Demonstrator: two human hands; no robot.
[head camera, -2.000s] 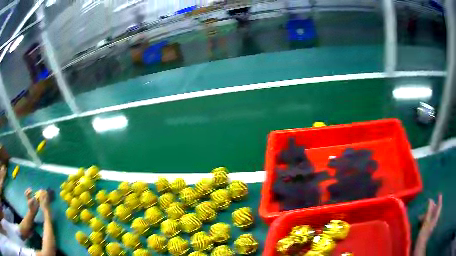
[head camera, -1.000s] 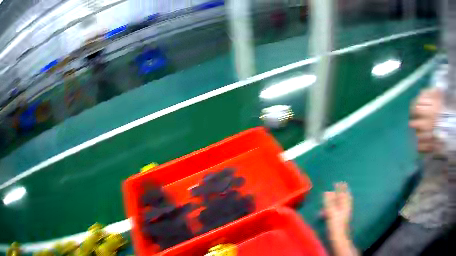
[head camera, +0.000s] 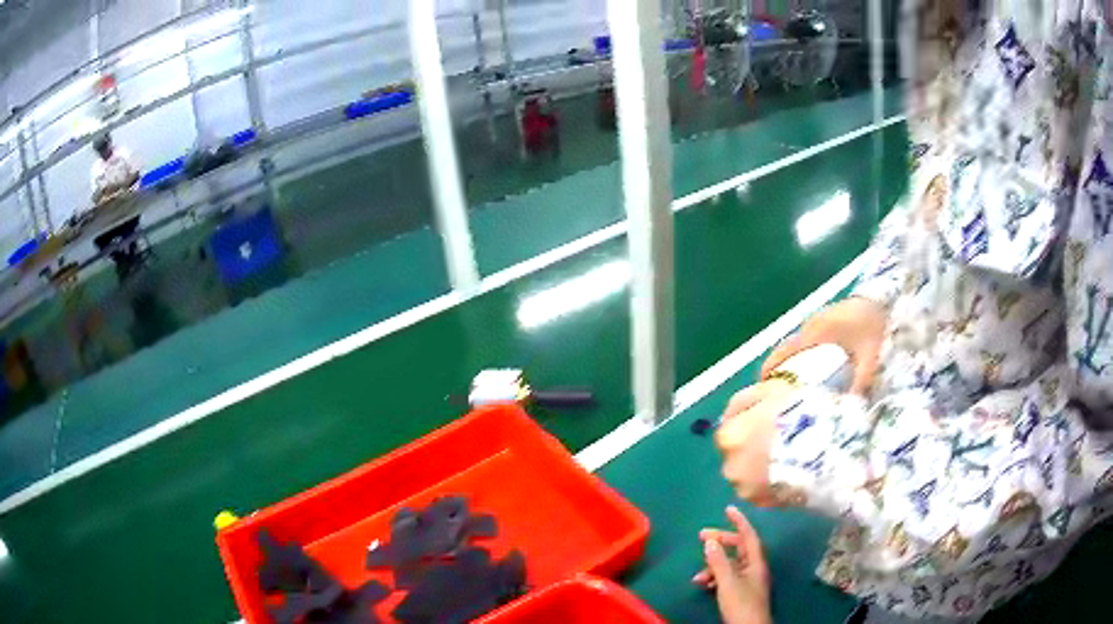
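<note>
My right hand (head camera: 736, 570) is low in the picture, right of the red trays and over the green bench. It is empty, with its fingers apart. My left hand is out of the picture. The red-orange parts tray (head camera: 559, 488) holds overlapping flat black foam liners (head camera: 446, 567) in two piles. The near red basket (head camera: 580, 603) shows only its upper rim and part of its inside at the bottom edge; its gold heads are not visible.
A person in a patterned garment (head camera: 940, 427) at the right holds a white cylinder (head camera: 815, 366) with both hands. A black disc (head camera: 702, 427) lies on the bench. A white part with a dark end (head camera: 498, 388) lies on the belt behind the tray. A white post (head camera: 647, 219) stands by the bench.
The view has swung right. The gold heads have left the picture, the trays appear further left and lower, and the neighbouring person has come into view. My right hand stays empty.
</note>
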